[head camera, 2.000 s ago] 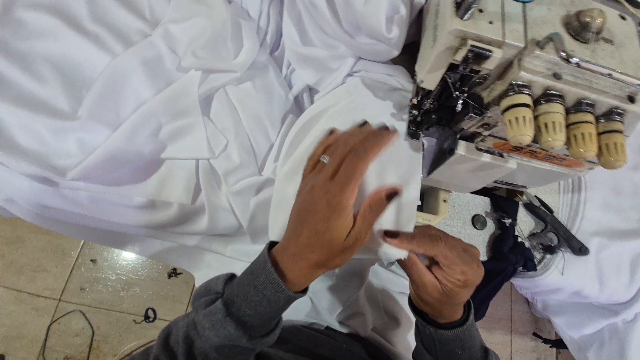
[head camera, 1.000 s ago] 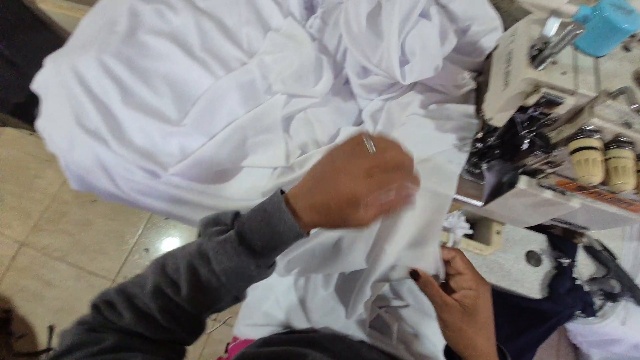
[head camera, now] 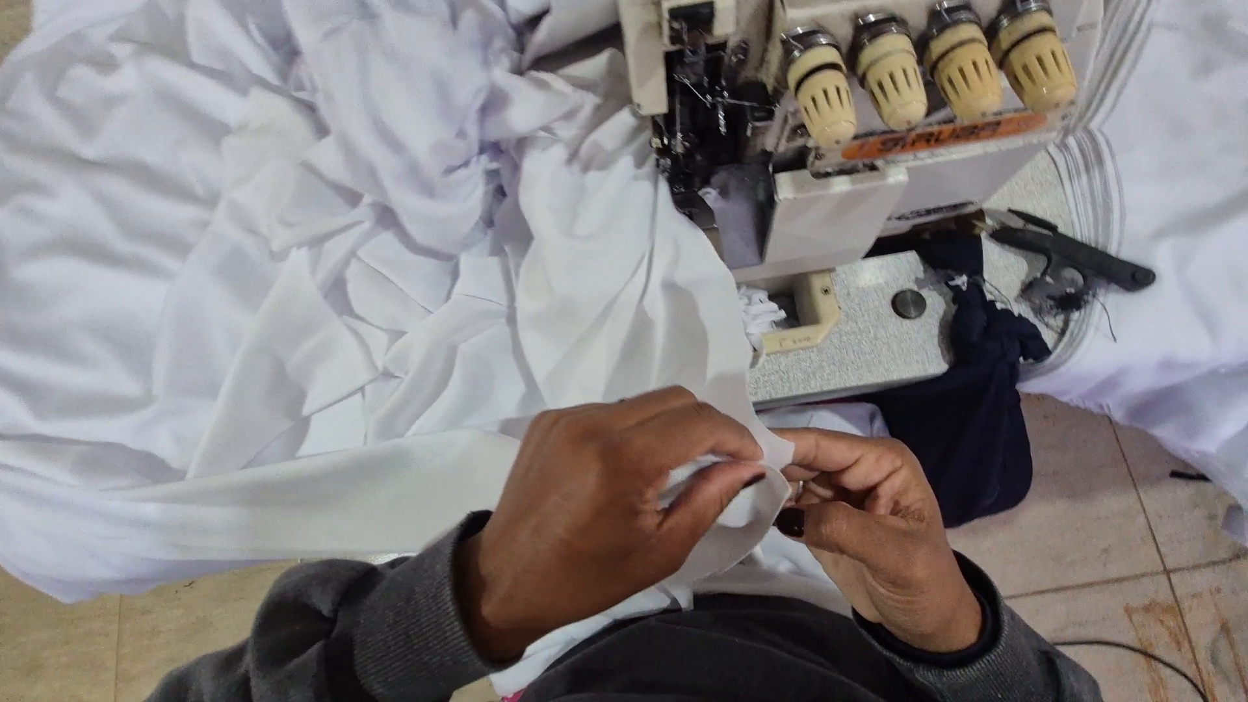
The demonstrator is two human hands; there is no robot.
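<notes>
White fabric (head camera: 439, 341) lies in loose folds over the left side and runs down to my hands. My left hand (head camera: 624, 487) pinches a fabric edge between thumb and fingers, the cloth curling beneath the palm. Touching the same edge from the right, my right hand (head camera: 868, 517) holds it between thumb and index finger. Beyond them stands an overlock sewing machine (head camera: 838, 214) with its needle area (head camera: 712, 127) at the upper middle. The fabric's far edge passes close beside the machine's front.
Several cream tension knobs (head camera: 897, 83) line the machine. Dark thread snips (head camera: 1072, 255) rest on the machine table (head camera: 868, 341) near a knotted navy cloth (head camera: 985, 419). More white fabric (head camera: 1180, 244) hangs at right. Floor tiles (head camera: 1102, 526) show below.
My left hand, blurred over the cloth one second ago, now pinches the edge beside my right hand. The two hands have come together. The view has shifted.
</notes>
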